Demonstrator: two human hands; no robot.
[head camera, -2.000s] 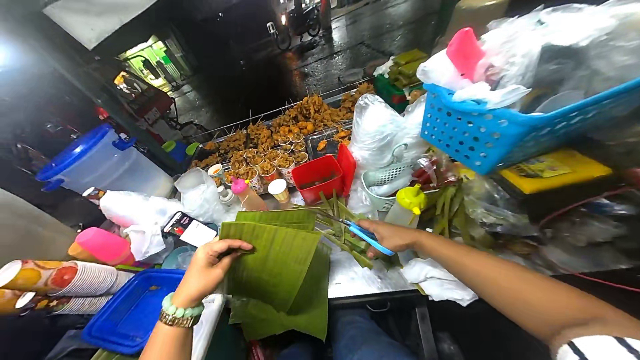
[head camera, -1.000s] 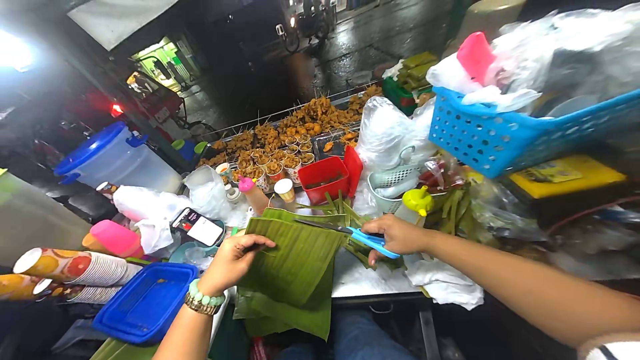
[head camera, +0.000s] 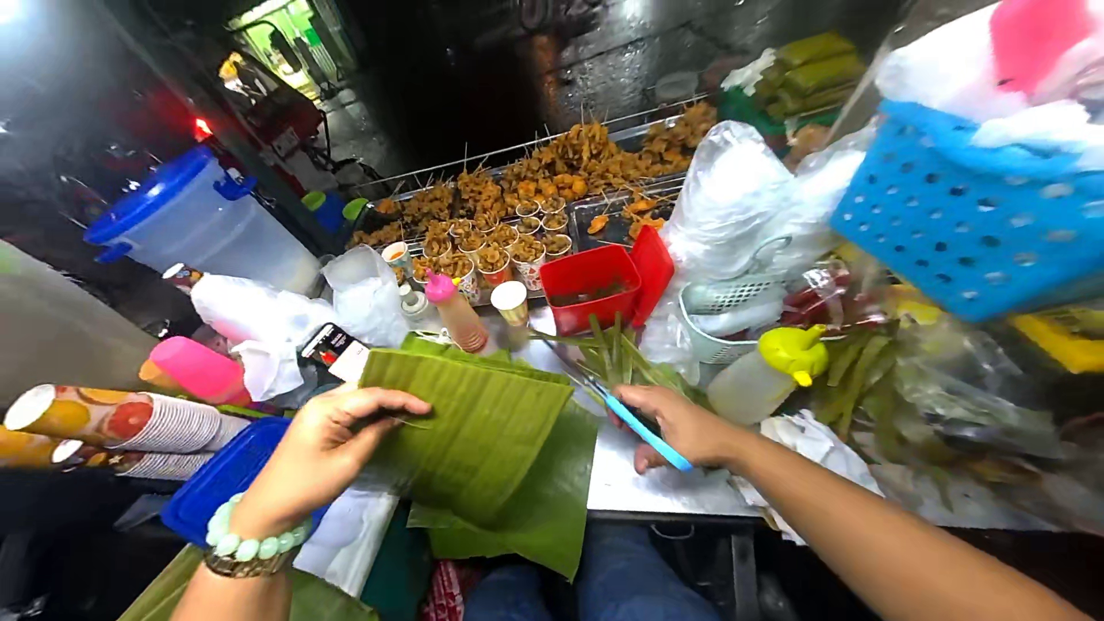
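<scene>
My left hand (head camera: 349, 440) pinches the left edge of a cut piece of banana leaf (head camera: 474, 423) between thumb and fingers. More leaf pieces (head camera: 552, 492) lie beneath it and hang over the table's front edge. In my right hand (head camera: 677, 427) is a pair of scissors (head camera: 642, 427) with blue handles; their blades point up and left, beside the leaf's right edge. Behind the blades lie narrow leaf strips (head camera: 625, 354). A red plastic container (head camera: 595, 289) with its lid raised stands beyond them.
Fried food in paper cups (head camera: 492, 259) and trays fills the back. A pink-capped squeeze bottle (head camera: 457, 315), a phone (head camera: 332, 345) and a blue tray (head camera: 233, 483) are on the left. A spray bottle (head camera: 759, 379), a mint basket (head camera: 716, 341) and a raised blue basket (head camera: 966, 207) are on the right.
The scissors, at the leaf's top right edge a second ago, are now beside its right edge. My left hand still holds the leaf.
</scene>
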